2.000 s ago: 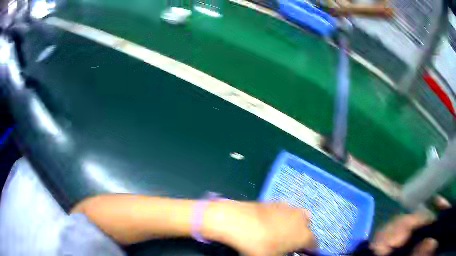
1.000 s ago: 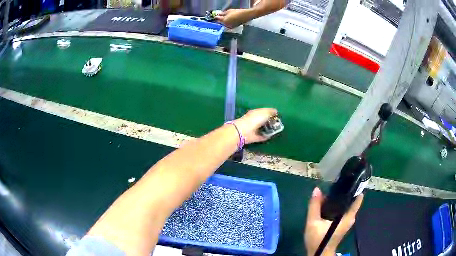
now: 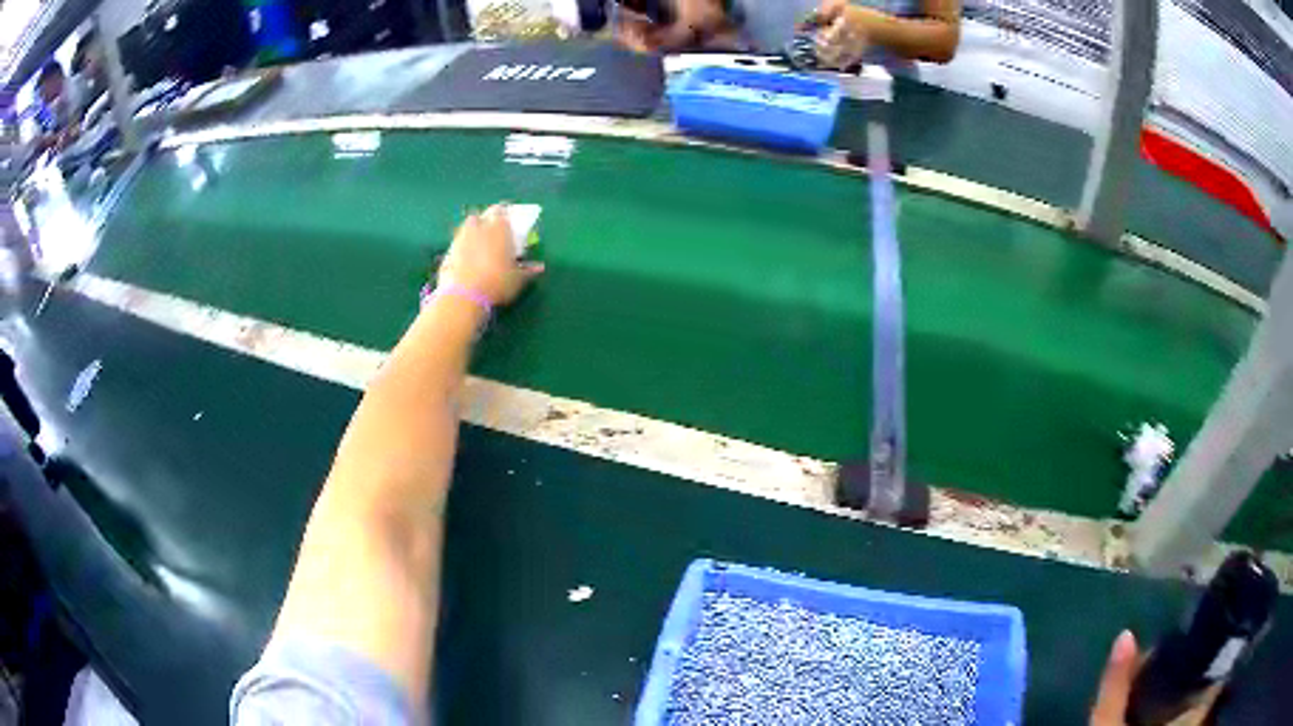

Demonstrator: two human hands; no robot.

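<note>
My left hand [image 3: 487,260], with a thin purple bracelet, reaches over the green conveyor belt and is closed on a small white unit [image 3: 523,223] with a bit of yellow-green. The hand covers part of the unit. My right hand [image 3: 1117,687] is at the lower right, cut off by the bottom edge, around the black electric screwdriver [image 3: 1221,638]. The light-blue screw bin [image 3: 861,601], full of tiny silver screws, lies on the dark bench between my arms, cut off at the bottom.
A grey bar [image 3: 886,326] crosses the green belt [image 3: 681,312]. A whitish unit [image 3: 1147,457] lies beside the grey post [image 3: 1231,426]. Across the belt are a blue bin [image 3: 754,111], a black "Mitra" mat [image 3: 546,81] and a person's hands. A small white scrap lies on the bench.
The view has turned left. My left hand has moved left along the belt; the unit it held before is gone from it, and it now grips another. The screwdriver now shows farther right and lower.
</note>
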